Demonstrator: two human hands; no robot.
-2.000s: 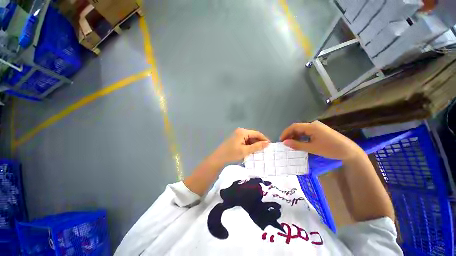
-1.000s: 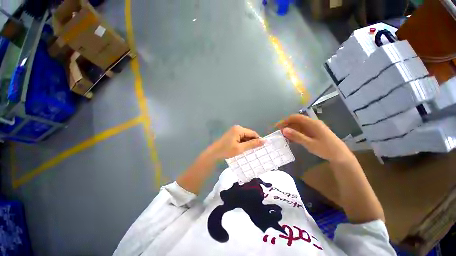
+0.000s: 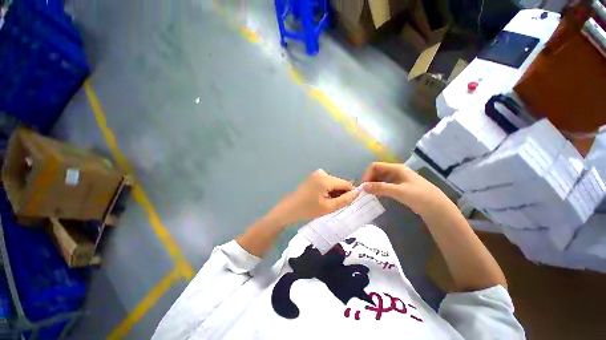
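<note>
A white label sheet (image 3: 343,221) with a grid of small cells is held in front of my chest. My left hand (image 3: 321,196) grips its upper left part between thumb and fingers. My right hand (image 3: 392,182) pinches its upper right corner. The sheet hangs tilted, its lower left end against my white shirt. The fingertips of both hands are close together at the sheet's top edge.
Stacked white bundles (image 3: 525,186) stand at the right beside a white machine (image 3: 495,66) with a dark screen and red button. A blue stool (image 3: 302,23) and open cartons (image 3: 435,66) are ahead. At left are a brown carton (image 3: 60,176) and blue crates (image 3: 40,60). Yellow lines cross the floor.
The view has moved forward and turned right; the machine and stool are now in view, and the blue crate by my right arm is out of view. Both hands still hold the sheet, now more tilted.
</note>
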